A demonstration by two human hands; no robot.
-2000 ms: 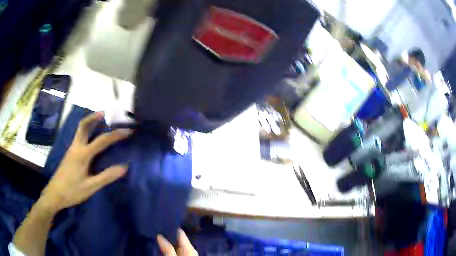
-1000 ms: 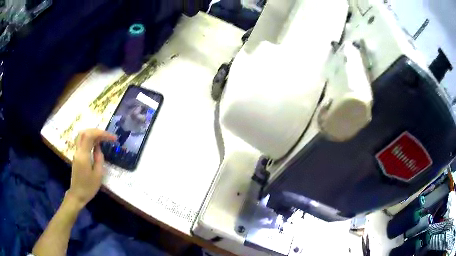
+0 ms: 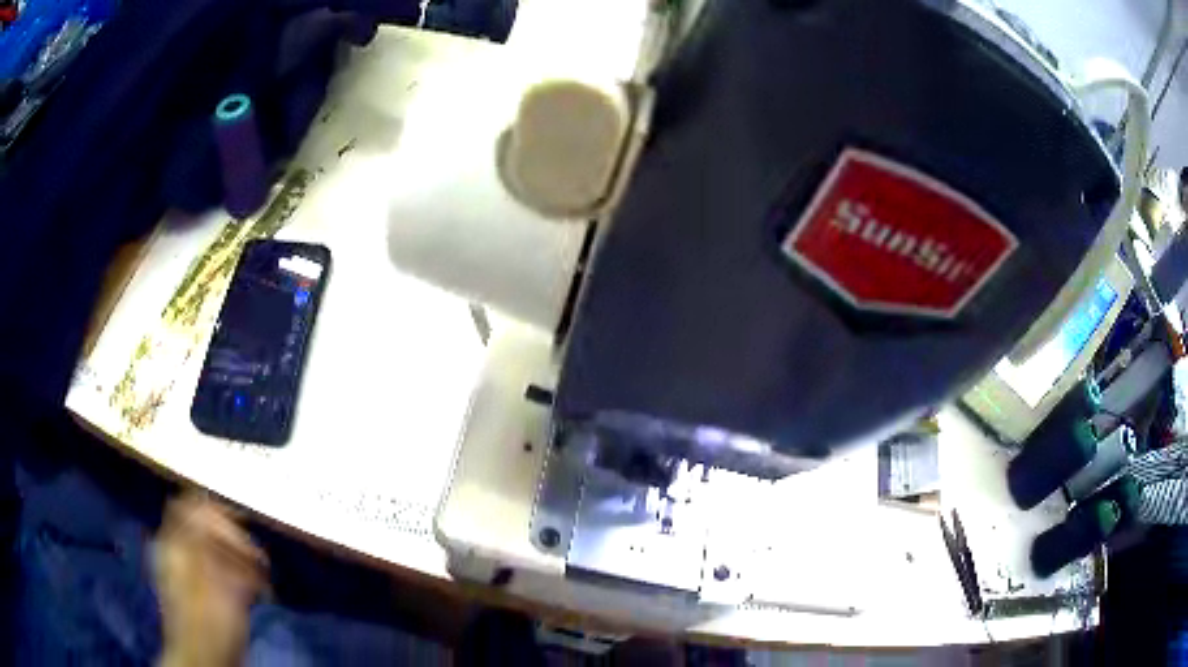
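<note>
My left hand [image 3: 206,571] is blurred at the lower left, just below the table's front edge, over navy cloth [image 3: 78,560]. Whether it holds any cloth cannot be told. My right hand is not in view. The smartphone [image 3: 265,341] lies on the table left of the machine, its screen lit but mostly dark. The sewing machine head [image 3: 730,248] is dark with a red badge and fills the upper middle. Its presser foot [image 3: 662,493] is above the shiny plate of the machine bed [image 3: 632,547]. No cloth shows under it.
A dark thread cone [image 3: 240,163] stands behind the phone. More thread cones [image 3: 1053,463] and a control panel [image 3: 1068,341] are at the right. Dark snips or tweezers [image 3: 961,560] lie near the right front of the white table [image 3: 378,482]. Dark cloth is at the upper left.
My left hand has moved off the phone, down to below the table edge. The phone's picture has turned mostly dark. The view has swung right, away from the phone.
</note>
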